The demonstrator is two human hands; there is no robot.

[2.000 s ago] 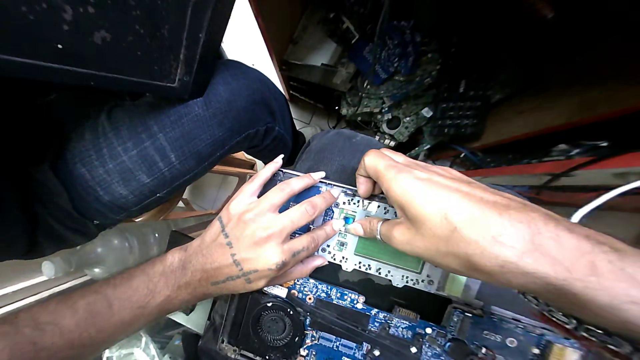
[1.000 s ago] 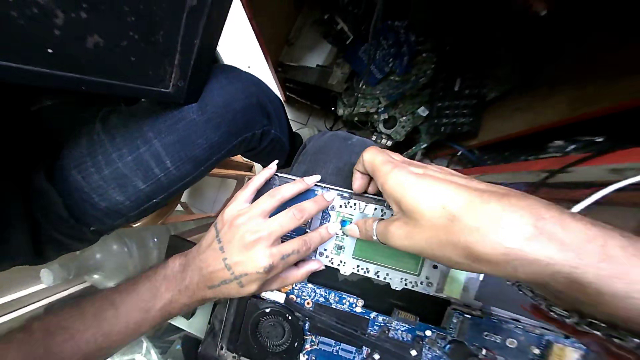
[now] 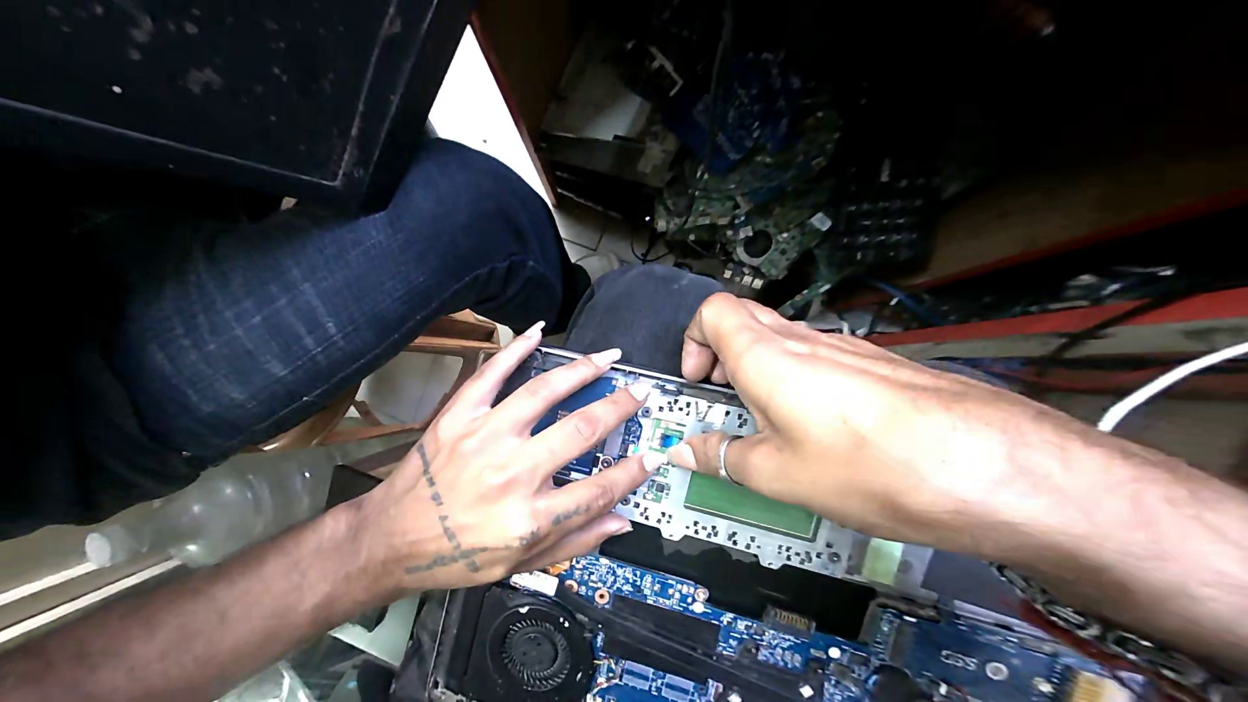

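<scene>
An opened laptop chassis shows a blue circuit board (image 3: 648, 590), a black cooling fan (image 3: 531, 650) and a metal touchpad plate (image 3: 712, 535) with a green panel (image 3: 751, 504). My left hand (image 3: 507, 478) lies spread, fingertips on the chassis edge, a small blue board (image 3: 575, 414) and the plate. My right hand (image 3: 809, 409), with a ring on one finger, has its thumb tip on the small blue-and-green part (image 3: 667, 439) near the plate's middle. Its other fingers curl at the chassis's far edge. What they touch is hidden.
A person's leg in jeans (image 3: 322, 302) is at the left, below a dark scuffed panel (image 3: 185, 88). A clear plastic bottle (image 3: 229, 512) lies at the lower left. Loose circuit boards (image 3: 760, 214) pile up at the back. A white cable (image 3: 1170, 382) curves at the right.
</scene>
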